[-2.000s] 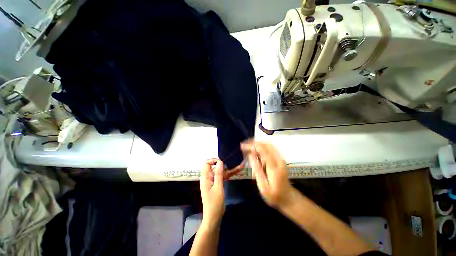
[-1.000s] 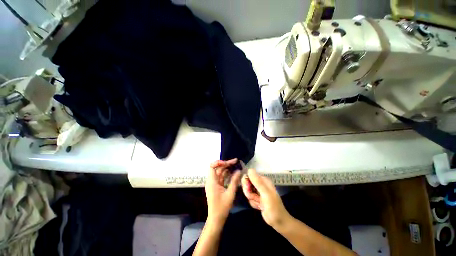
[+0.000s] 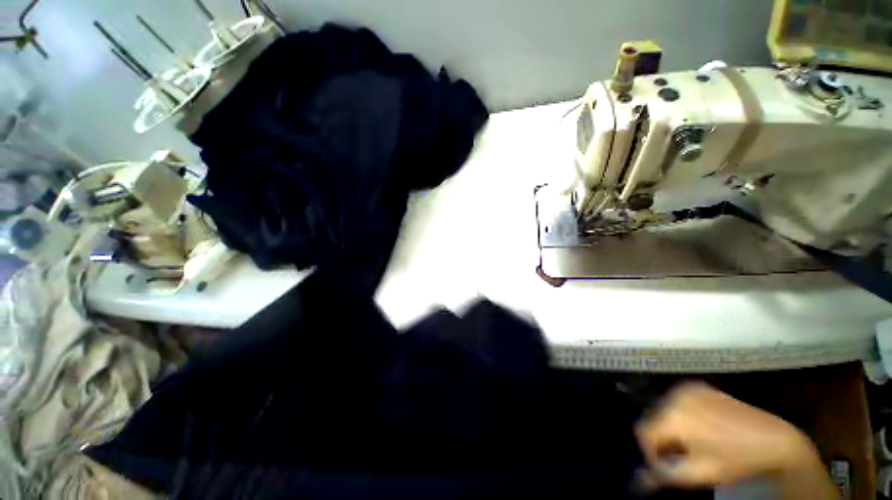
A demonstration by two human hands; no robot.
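A dark navy garment [image 3: 391, 410] spreads from the white table down over its front edge towards me, its lower part blurred. More of the dark cloth [image 3: 323, 137] is heaped at the back left of the table. My right hand [image 3: 699, 439] is at the lower right, blurred, with curled fingers at the right edge of the garment; whether it grips the cloth or a tool is unclear. My left hand is not visible.
The cream sewing machine head [image 3: 675, 137] stands at the right, with black tape [image 3: 782, 234] running in from the right. Another machine [image 3: 147, 215] and beige cloth [image 3: 49, 361] are at the left. Thread stands [image 3: 186, 88] rise behind. The white table [image 3: 460, 244] has a printed scale along its edge.
The dark garment has come from the table towards me, over the front edge. My right hand has moved right and down. My left hand has gone out of sight. The view has shifted left.
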